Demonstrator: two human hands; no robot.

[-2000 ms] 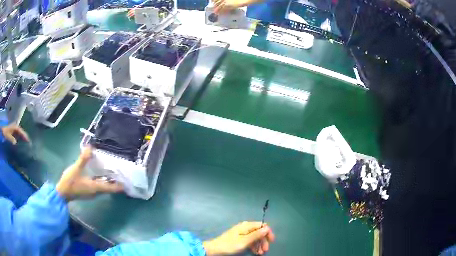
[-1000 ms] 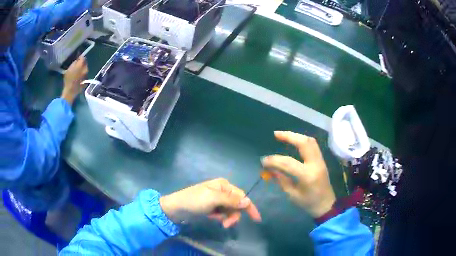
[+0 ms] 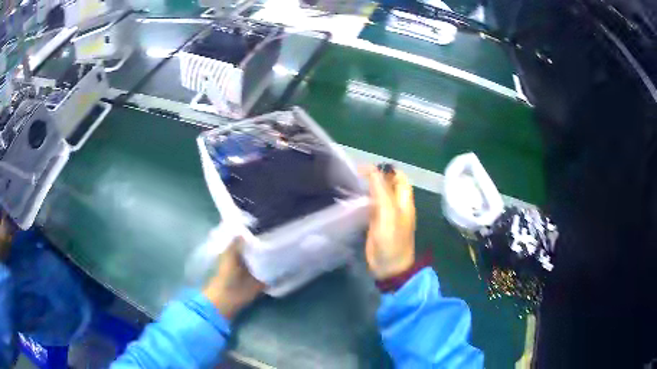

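Observation:
A white housing (image 3: 310,245) with a dark interior is in the middle of the view, tilted and blurred by motion. The black inner module (image 3: 277,180) fills most of its open top, with a blue board part at its left. My left hand (image 3: 234,281) holds the near lower left side of the housing; its fingers are partly hidden. My right hand (image 3: 391,223) lies against the right side, with a small dark thing at its fingertips that I cannot make out.
Another white housing (image 3: 223,76) stands behind on the line. More white units (image 3: 36,155) are at the left, near a person's blue sleeve (image 3: 43,288). At the right lie a white roll-like lump (image 3: 472,194), white flakes (image 3: 533,238) and a brass heap (image 3: 508,283). Black sheeting hangs beyond.
The housing has come right and is turned, now between both my hands. A second ago my hands were apart from it with a thin orange-ended tool, which I cannot now make out.

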